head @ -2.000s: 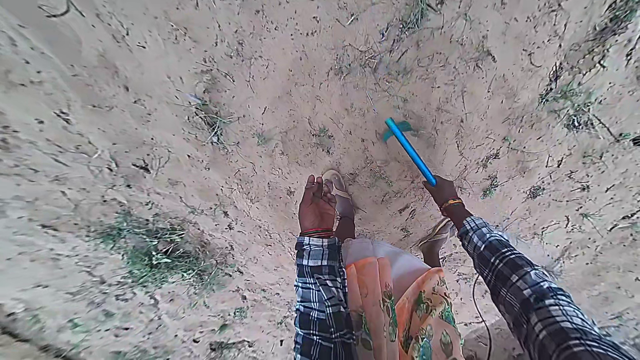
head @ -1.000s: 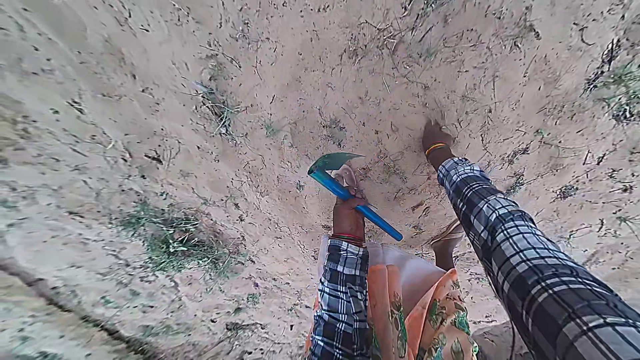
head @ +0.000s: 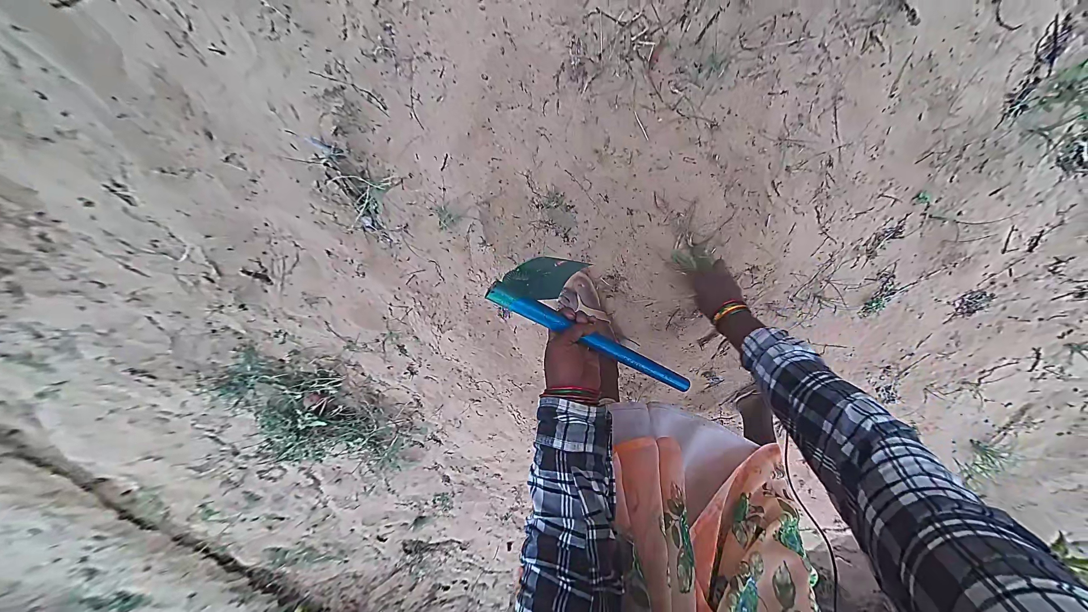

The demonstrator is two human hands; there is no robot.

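My left hand is closed round the blue handle of a hand hoe. The tool's dark green blade lies at the upper left end of the handle, over my sandaled foot. Out to the right, my right hand reaches down to the soil with a small tuft of green weeds at its fingertips. The fingers are blurred, but they appear closed on the weeds.
Sandy ground with scattered dry stems surrounds me. A heap of pulled weeds lies to the left, with a dark furrow beyond it. A smaller clump of dry grass lies at upper left. A thin cable hangs beside my patterned orange cloth.
The hoe was in my right hand two seconds ago and has passed to my left. My right hand has moved forward to the ground and now has weeds at its fingers.
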